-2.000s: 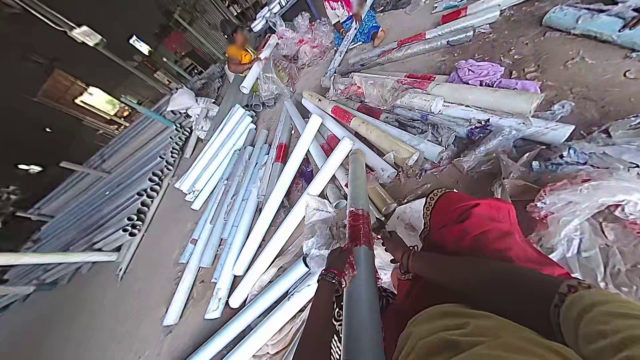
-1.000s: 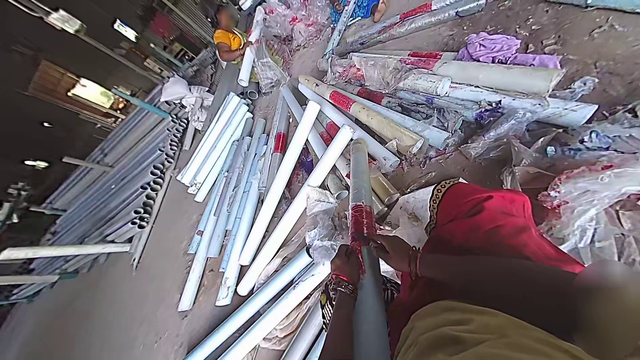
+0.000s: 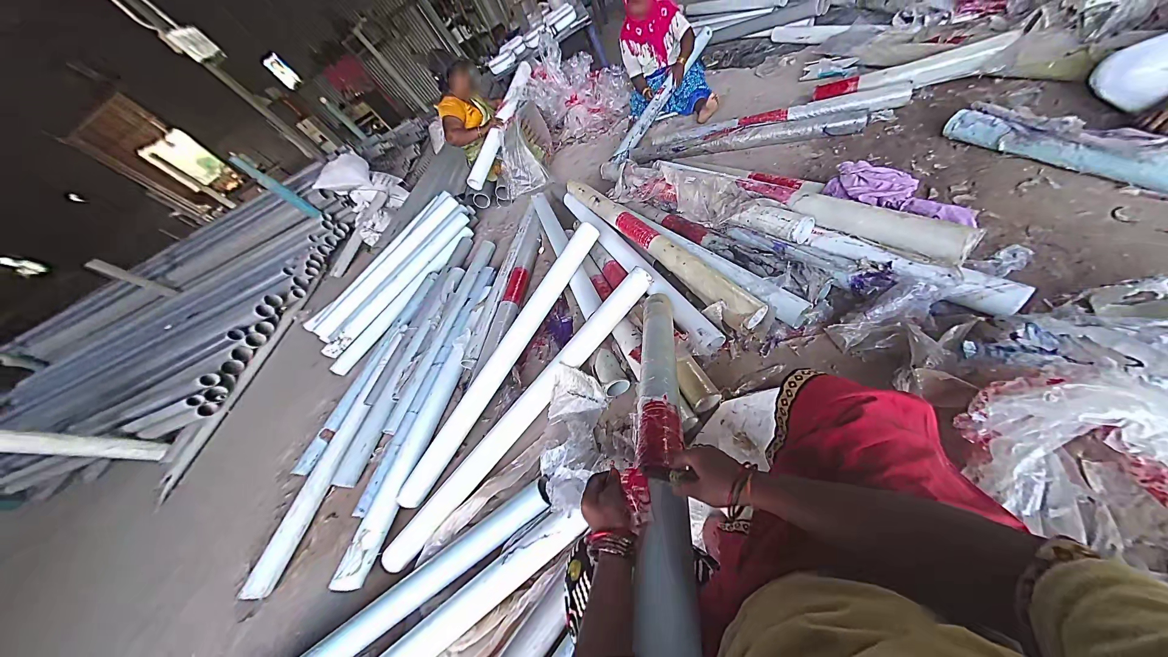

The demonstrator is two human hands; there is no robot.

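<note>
A grey plastic pipe [image 3: 666, 557] stands tilted between my arms, its far end pointing away from me. Red printed plastic film [image 3: 659, 433] wraps its middle. At the pipe's left side my left hand [image 3: 610, 502] has its fingers curled by a loose flap of this film. My right hand [image 3: 712, 476] touches the pipe's right side at the lower edge of the red film, a small dark thing at its fingertips. Crumpled clear film [image 3: 577, 406] lies left of the pipe. Red cloth [image 3: 858, 447] covers my lap.
White pipes [image 3: 520, 420] lie fanned out on the left. Wrapped pipes [image 3: 693, 265] and a purple cloth [image 3: 876, 187] lie ahead. A heap of clear film [image 3: 1086, 429] is at the right. Two people sit farther off, one in yellow [image 3: 465, 114], one in pink [image 3: 652, 41], each holding a pipe.
My left hand has moved slightly off the pipe's side, and a flap of red film now shows between it and the pipe. The view has shifted.
</note>
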